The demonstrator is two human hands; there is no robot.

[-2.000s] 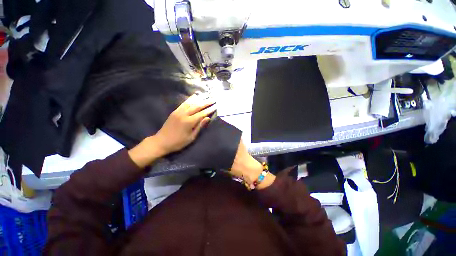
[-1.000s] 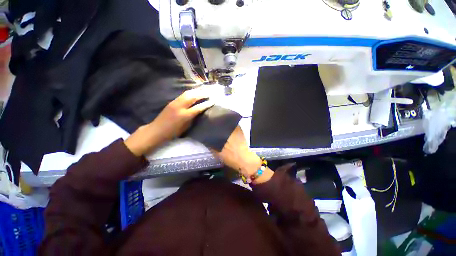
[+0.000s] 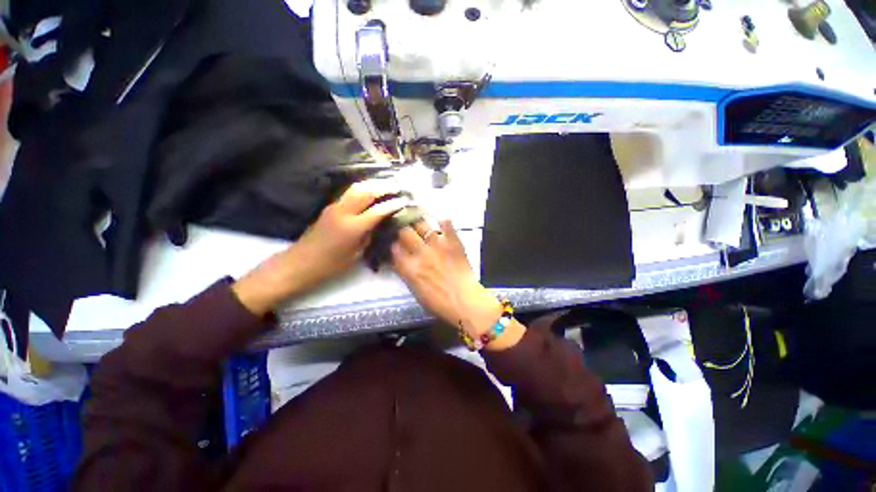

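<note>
The black fabric (image 3: pixel 259 154) lies bunched left of the needle, and its near end runs under my hands at the presser foot (image 3: pixel 392 165). My left hand (image 3: pixel 351 226) lies on the fabric just in front of the foot, fingers towards the needle. My right hand (image 3: pixel 437 269), with a ring and a bead bracelet, has its fingertips on the same end of fabric beside my left fingers. The end between my hands is crumpled and partly hidden. The white sewing machine (image 3: pixel 653 115) has a bright light at the needle.
A black near-rectangular panel (image 3: pixel 559 211) lies flat right of the needle. Black cut pieces (image 3: pixel 72 202) hang over the table's left side. Below are blue crates (image 3: pixel 38 442) at left and a white piece (image 3: pixel 687 413) at right. A clear plastic bag (image 3: pixel 834 235) hangs at far right.
The fabric end has drawn in towards the needle and is now gathered between my hands. My right hand has moved up from beneath the fabric, and its back and fingers now show.
</note>
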